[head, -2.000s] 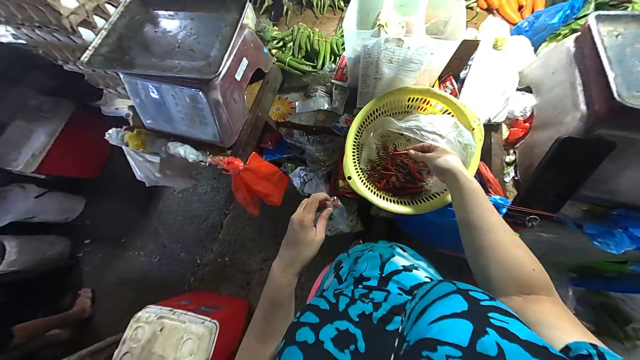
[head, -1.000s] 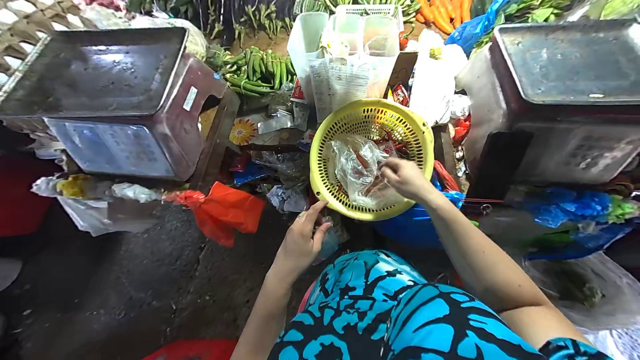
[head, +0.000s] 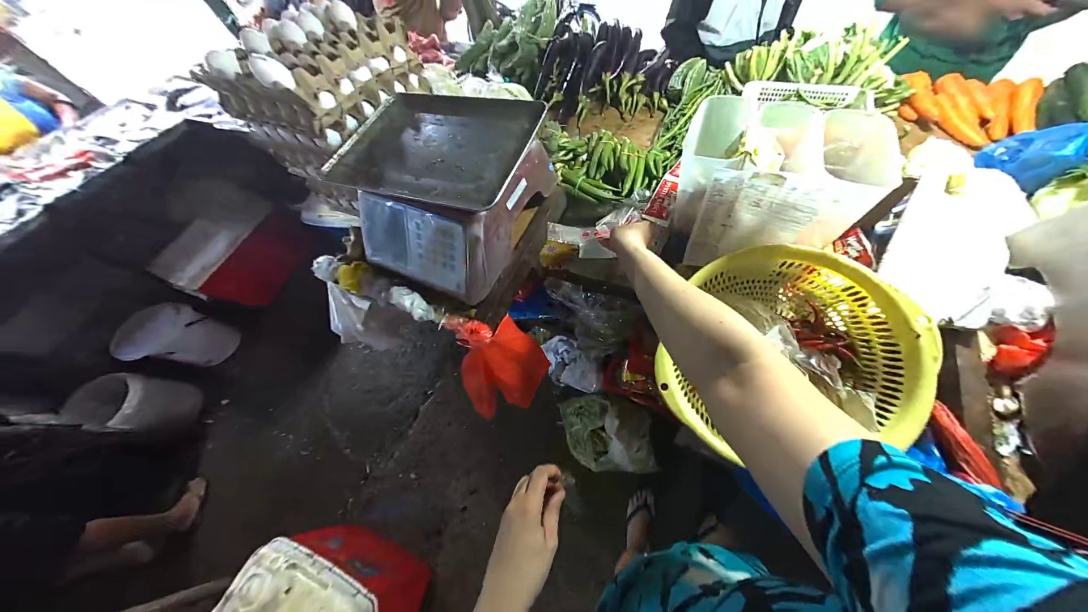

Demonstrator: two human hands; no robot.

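Reaching forward over the yellow plastic basket [head: 922,340], my right hand [head: 633,238] touches clear plastic packaging [head: 595,242] between the scale and the white plastic holder; its fingertips are partly hidden, so its grip is unclear. Inside the basket lie red chili peppers [head: 820,336] and a clear plastic bag [head: 790,344], partly covered by my right forearm. My left hand [head: 531,518] hangs low over the dark floor, fingers curled with the thumb close to them; whether it holds something small cannot be told.
A weighing scale [head: 438,153] stands left of my right hand, beside stacked egg trays [head: 340,76]. A white plastic holder [head: 765,178] is behind the basket. Green peppers [head: 608,161], eggplants [head: 595,64] and carrots [head: 977,106] lie farther back. A red plastic bag [head: 503,361] hangs below the scale.
My right hand has left the basket and reached forward and left to the packaging. My left hand, at the basket's rim one second ago, is away from it. The view has shifted.
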